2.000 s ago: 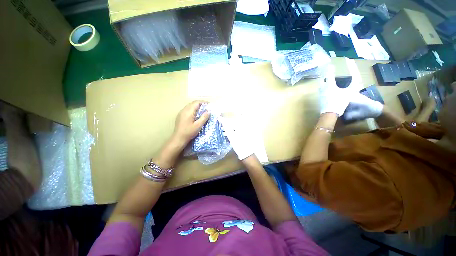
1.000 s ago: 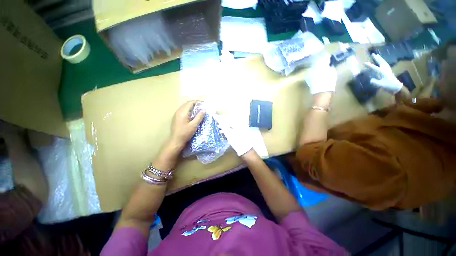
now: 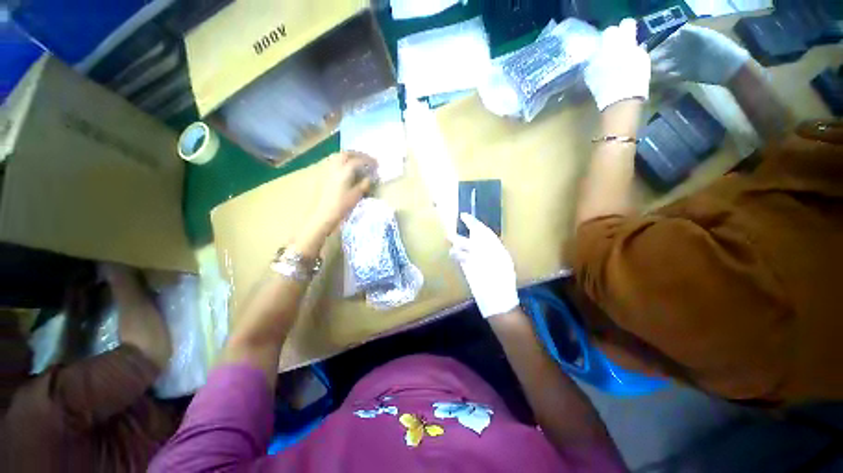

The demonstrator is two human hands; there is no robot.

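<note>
A packed unit in a bubble bag [image 3: 374, 248] lies on the cardboard sheet [image 3: 277, 222] between my hands, touched by neither. My bare left hand [image 3: 349, 183] is above it, fingers curled at the lower left edge of an empty-looking bubble bag [image 3: 379, 139]; whether they grip it is unclear. A black device [image 3: 481, 201] with a small pale marking lies flat on the right. My gloved right hand [image 3: 485, 270] reaches it from below, fingertips over its lower left edge; I cannot tell if they grip. A white strip [image 3: 433, 166] runs between bag and device, washed out by glare.
The carton marked "A006" [image 3: 268, 39] holds clear bags behind the sheet. A tape roll [image 3: 198, 143] and large carton [image 3: 102, 175] are left. White sheets [image 3: 444, 60] and another bubble-wrapped item [image 3: 545, 69] lie behind. A neighbour's gloved hands hold a dark device at right; another person's arm is far left.
Both my hands have let go of the packed unit. My left hand moved up to the bubble bag, my right hand moved right to the black device. The view has shifted, showing more of the left side.
</note>
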